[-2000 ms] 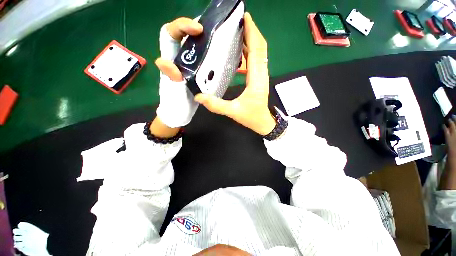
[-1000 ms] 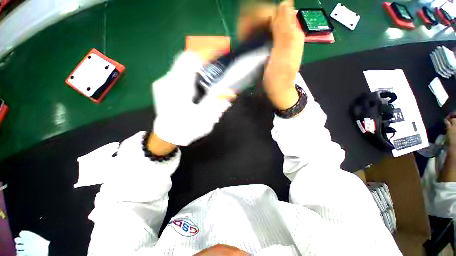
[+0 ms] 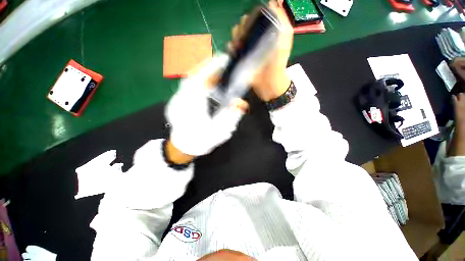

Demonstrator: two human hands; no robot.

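A black closed unit with a light cover face (image 3: 247,56) is held tilted on edge between both hands above the bench and belt edge; it is motion-blurred. My left hand (image 3: 201,109), in a white glove with bare fingertips, grips its lower left side. My bare right hand (image 3: 275,69) lies along its right, light-faced side. Some fingers are hidden or blurred. An empty orange foam pad (image 3: 187,55) lies on the green belt just left of the unit.
A cover-up unit (image 3: 71,89) sits on a red pad at left. An open housing with a green board (image 3: 304,10) is at top. A loose cover (image 3: 304,79), printed sheet (image 3: 418,114), strap-like item (image 3: 378,107), carton (image 3: 418,204) and spare glove (image 3: 97,176) surround me. Another person's hand shows right.
The unit has gone from a steady, clear hold to a blurred, more edge-on one, still between both hands. The orange pad has come into view, and the belt items have shifted left.
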